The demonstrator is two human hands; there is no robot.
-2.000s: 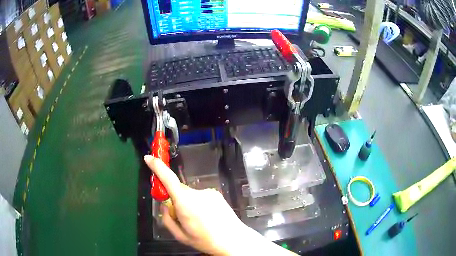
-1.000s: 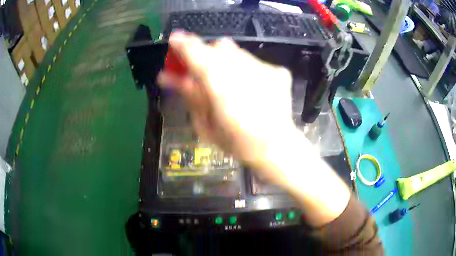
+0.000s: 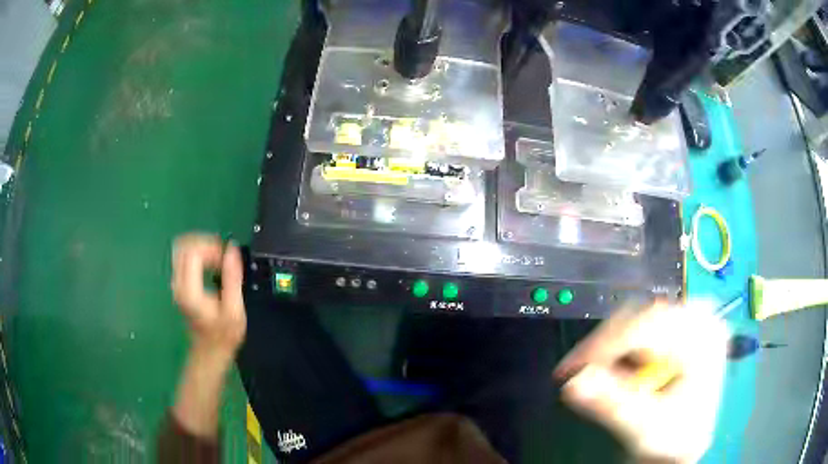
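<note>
A circuit board [image 3: 404, 170] with yellow parts lies in the left nest of the black test fixture [image 3: 381, 256]. A clear pressure plate [image 3: 349, 95] with a black post [image 3: 416, 45] covers its rear part; whether they touch cannot be told. The right nest [image 3: 576, 201] holds no board, and its clear plate [image 3: 604, 136] overhangs it. My left hand [image 3: 211, 288] is beside the fixture's front left corner, fingers curled but apart, with nothing visible in it. My right hand [image 3: 649, 376], blurred, is before the front right corner, closed on what looks like a screwdriver with a yellow-orange end [image 3: 661, 370].
A lit power switch [image 3: 284, 283] and green buttons [image 3: 435, 289] line the fixture's front edge. On the teal mat at right are a mouse [image 3: 695, 122], tape roll [image 3: 711, 239], small screwdrivers [image 3: 734, 169] and a lime-green sleeve [image 3: 790, 297]. My legs are below the fixture.
The view has tilted down. My right hand has left the left clamp's red grip and come to the front right. The left clear plate now shows over the board. My left hand has entered view.
</note>
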